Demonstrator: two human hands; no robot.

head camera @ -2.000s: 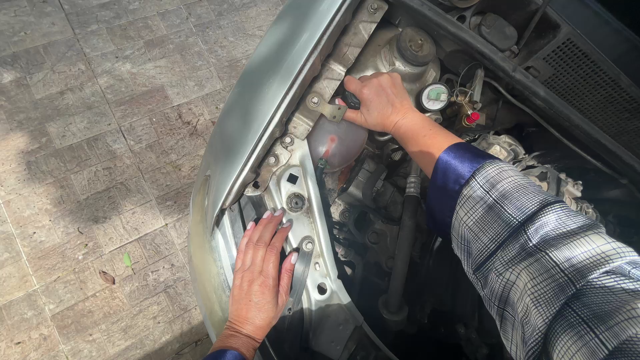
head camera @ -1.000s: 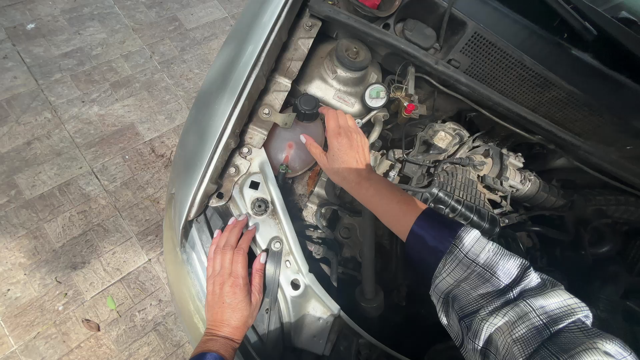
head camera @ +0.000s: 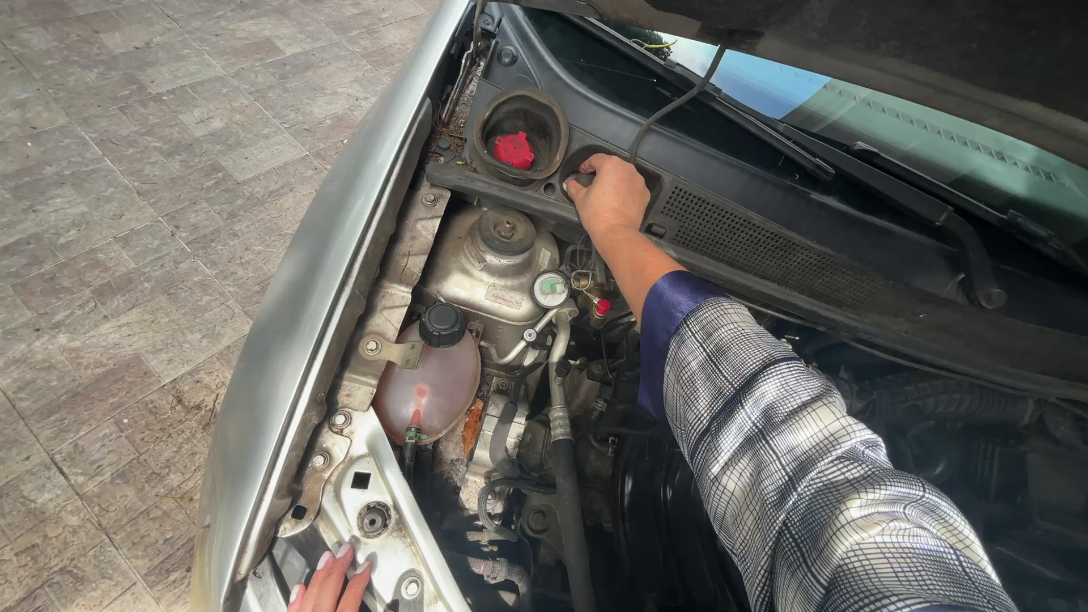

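Note:
My right hand reaches to the black plastic cowl below the windshield, its fingers closed around a dark cap in a recess. Just left of it, a red cap sits inside a round black opening. My left hand, partly cut off by the bottom edge, rests with its fingers on the pale metal front panel. Between the hands is the translucent pinkish coolant expansion tank, with its black screw cap on. A strut tower stands above the tank.
The silver fender borders the engine bay on the left, with stone paving beyond. A round gauge-like fitting and a red-capped valve lie near my right forearm. A thin rod and wiper arms cross the upper area.
My right hand has moved from the coolant tank and its black cap up to the cowl. My left hand stays on the front panel. The view has shifted toward the windshield.

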